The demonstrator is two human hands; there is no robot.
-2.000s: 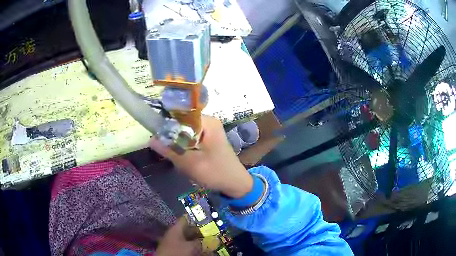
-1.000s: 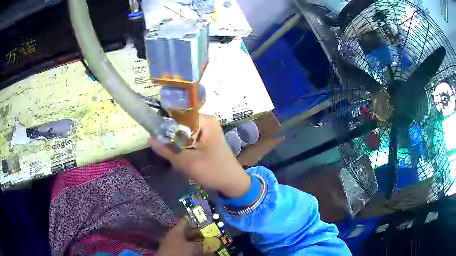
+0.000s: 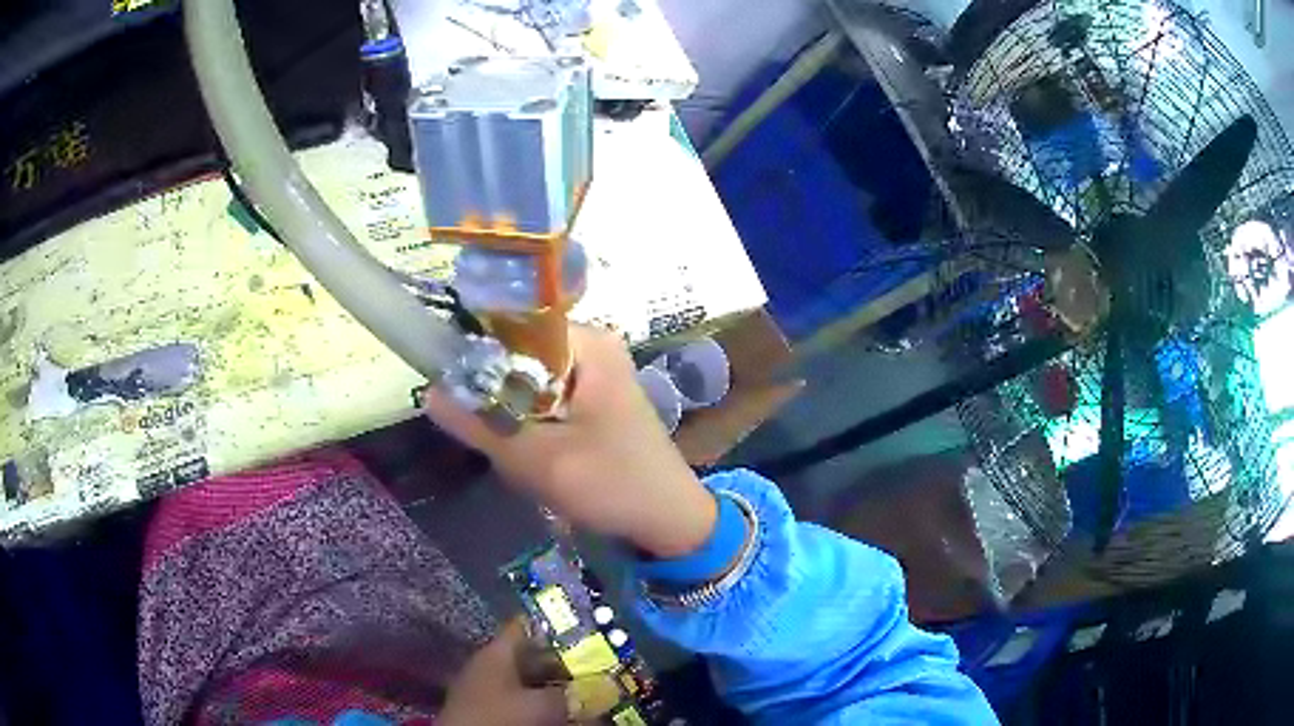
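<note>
My right hand (image 3: 589, 454) grips the orange-brown glue gun (image 3: 537, 333) by its handle, with the silver finned block (image 3: 504, 149) on top. A thick pale grey supply hose (image 3: 305, 213) joins it at a metal fitting (image 3: 497, 380) beside the hand. My left hand (image 3: 497, 687), low and partly blurred, holds a power supply board (image 3: 556, 613) with yellow blocks and small round parts, over the lap. My right wrist and hand are above the board; the gun's tip is hidden.
A low worktop covered with stained yellowish cardboard (image 3: 284, 333) is ahead and left. A black bin with yellow characters (image 3: 85, 156) is at the upper left. Round pale rolls (image 3: 695, 372) sit below the worktop's right edge. A large black fan (image 3: 1121, 284) stands at right.
The view has shifted slightly. The board and my left hand have tilted or moved a little. Both hands keep their holds.
</note>
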